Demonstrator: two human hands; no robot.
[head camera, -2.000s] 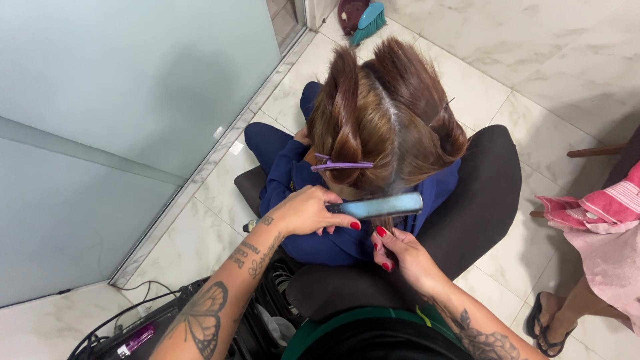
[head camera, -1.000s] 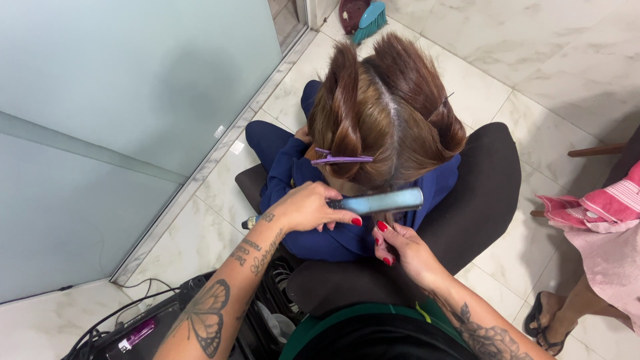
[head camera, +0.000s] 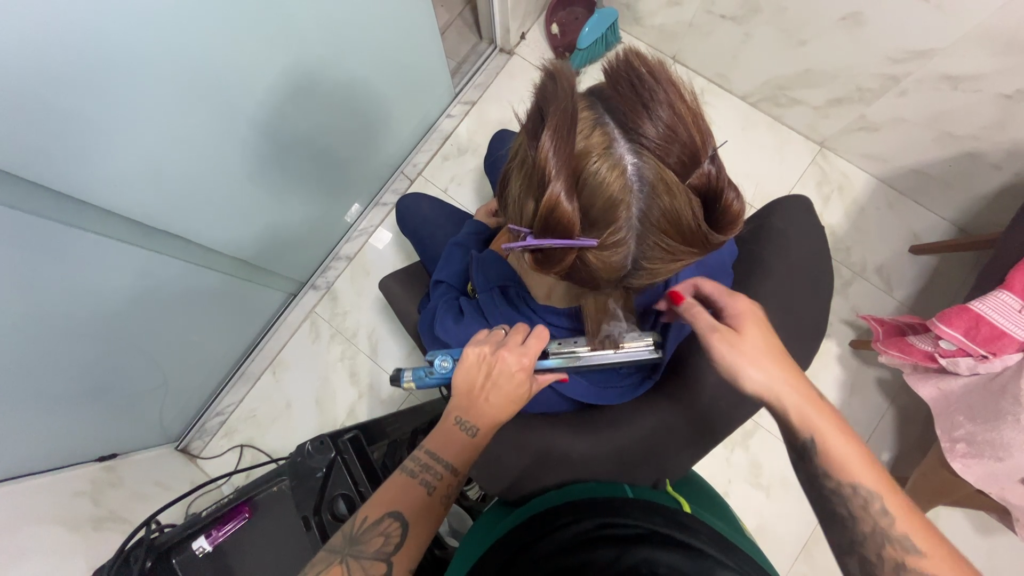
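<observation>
My left hand (head camera: 500, 368) grips a blue hair straightener (head camera: 600, 352) behind the neck of a seated person in a blue top. A short lock of brown hair (head camera: 604, 316) lies at the straightener's plates, and a wisp of smoke or steam rises there. To the right of the plates, my right hand (head camera: 712, 328) is raised with bent fingers; whether a strand lies at its fingertips cannot be told. A purple hair clip (head camera: 552, 242) fastens the twisted section on the left of the head. On the right another section is pinned up with a thin dark clip (head camera: 706, 162).
A dark chair back (head camera: 784, 264) curves behind the person. At lower left stands a black trolley (head camera: 264, 528) with cables and a purple item. A frosted glass panel (head camera: 200, 120) is on the left, a blue brush (head camera: 598, 36) on the floor, a pink towel (head camera: 984, 320) at right.
The straightener has turned, so its plates' edges show instead of its broad blue face. My right hand has moved up and right, away from its place just below the straightener.
</observation>
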